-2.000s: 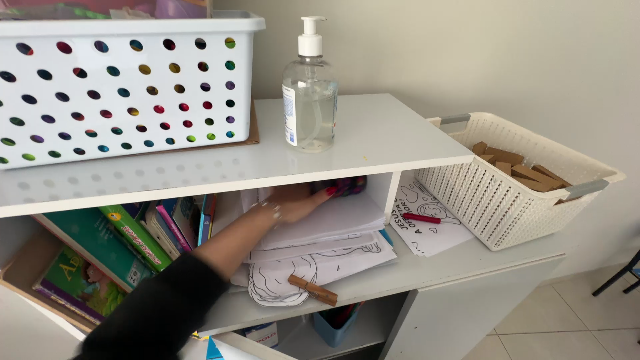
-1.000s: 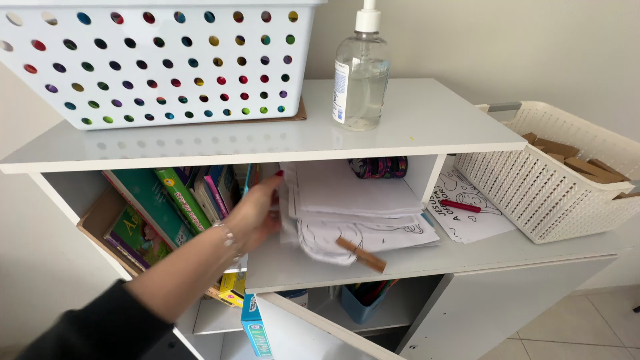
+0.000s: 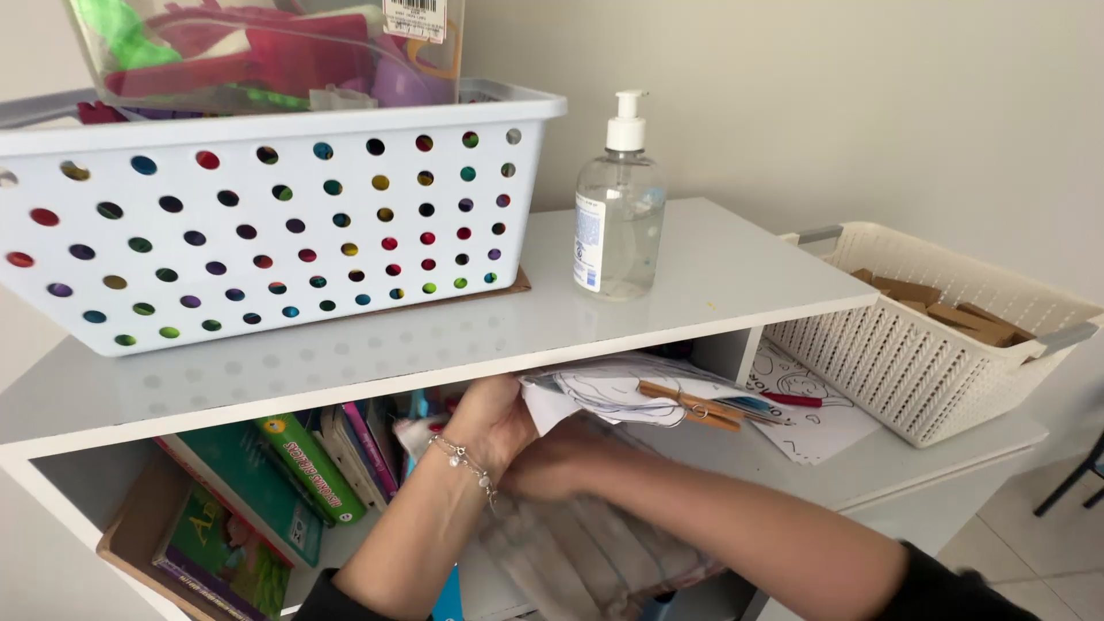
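My left hand (image 3: pixel 496 418), with a bracelet at the wrist, holds up the left end of a stack of drawing sheets (image 3: pixel 604 392) inside the shelf opening. On the stack lies a wooden clothespin-like piece (image 3: pixel 690 404). Just below the sheets is my right hand (image 3: pixel 552 466), at a blurred, pale cloth-like item (image 3: pixel 561 552) that hangs over the shelf edge. The fingers of both hands are largely hidden, and what the right one grips cannot be made out.
A white perforated basket (image 3: pixel 285 224) and a pump bottle of clear gel (image 3: pixel 618 216) stand on the cabinet top (image 3: pixel 690 259). Books (image 3: pixel 310 466) lean at left in the compartment. At right, a cream basket (image 3: pixel 931 371) of wooden blocks stands beside a drawing sheet (image 3: pixel 815 423) with a red marker (image 3: pixel 793 399).
The right hand has come into view below the papers. The sheets, lying flat on the shelf before, are now lifted at the left end. The pale cloth-like item has appeared under them.
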